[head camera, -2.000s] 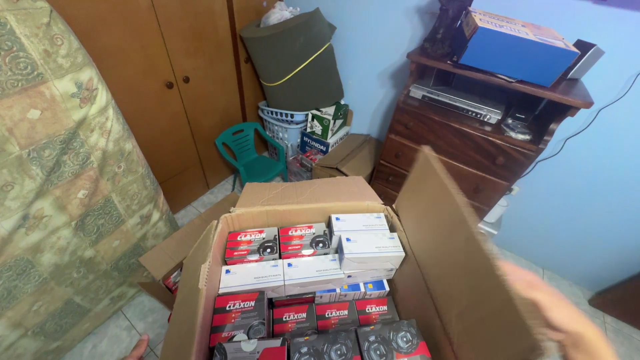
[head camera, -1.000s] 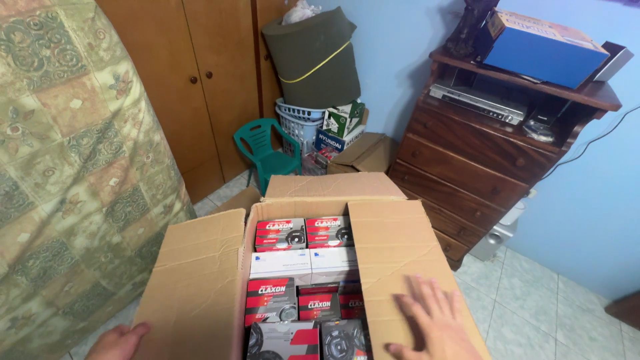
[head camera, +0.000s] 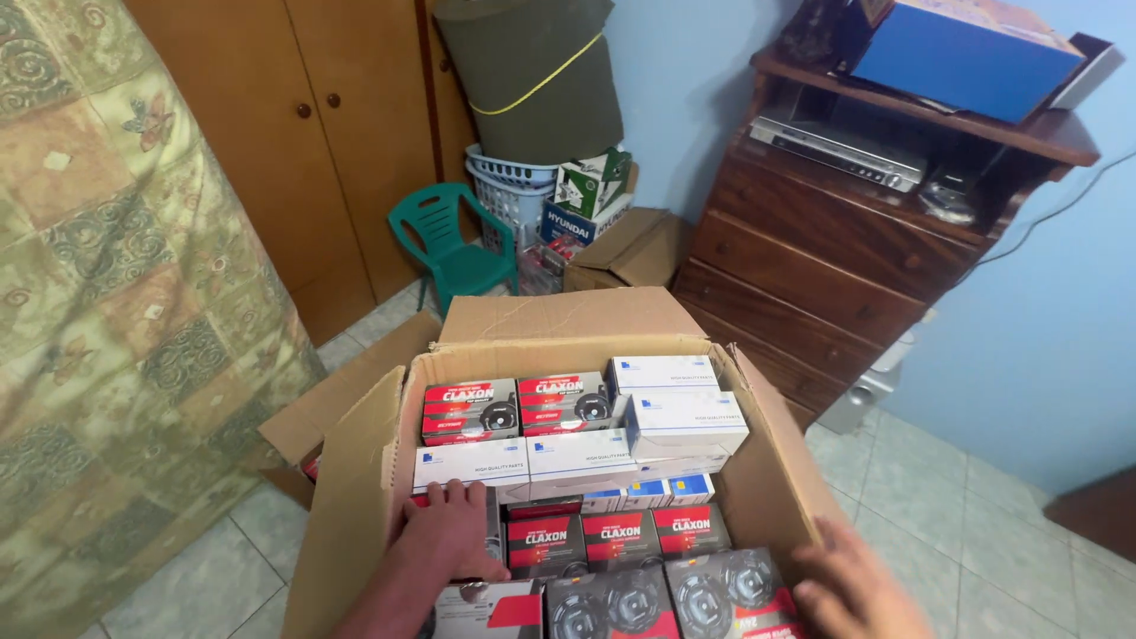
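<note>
A large open cardboard box [head camera: 768, 461] holds several red and black horn boxes [head camera: 562, 401] and white parts boxes [head camera: 688, 422]. My left hand [head camera: 457, 528] is inside it at the left, fingers spread over the top of a red and black horn box [head camera: 494, 532] that it partly hides; whether it grips this box cannot be told. My right hand [head camera: 852, 581], slightly blurred, is at the right wall of the cardboard box, beside a grey horn box [head camera: 732, 590] with pictures of two round horns. Small blue and white boxes [head camera: 648, 491] lie between the rows.
Behind the box stand a green plastic chair [head camera: 453, 240], a blue laundry basket [head camera: 510, 200] under a rolled dark mat [head camera: 537, 80], and another cardboard box [head camera: 630, 248]. A wooden dresser [head camera: 799, 266] is at the back right. A patterned curtain [head camera: 133, 311] hangs at the left.
My left hand has moved from the left flap into the box. The right flap, which covered part of the contents, now stands away from the opening, and my right hand is no longer flat on it.
</note>
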